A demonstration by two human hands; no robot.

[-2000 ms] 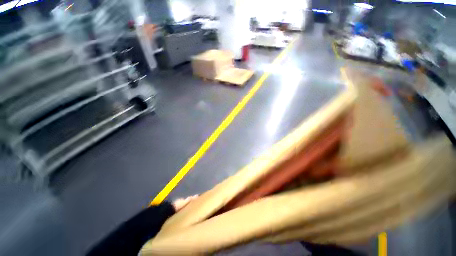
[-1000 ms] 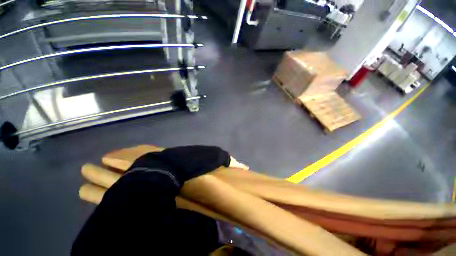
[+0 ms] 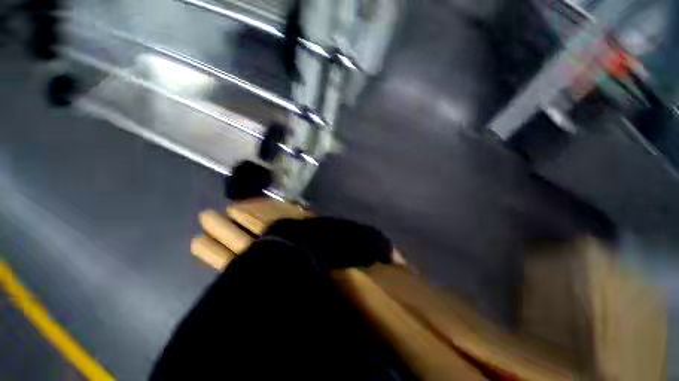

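Observation:
A folded bundle of faux leather sheet, tan outside with a thin red-brown line in a fold, runs from the centre to the lower right. Its several rolled tan ends stick out left of my black sleeve. My left arm lies over the bundle. Only a small blurred part of my left hand shows past the cuff, at the bundle's upper edge; the fingers are mostly hidden. My right hand is not in view.
A metal roll rack with long bars and black discs stands at upper left. A yellow floor line crosses the lower left. A blurred pale post is at upper right. A blurred tan shape is at lower right; I cannot tell whether it is sheet or a box.
The view has swung and tilted, so the rack bars now slope down to the right. The yellow line now shows at lower left. My left arm remains over the bundle.

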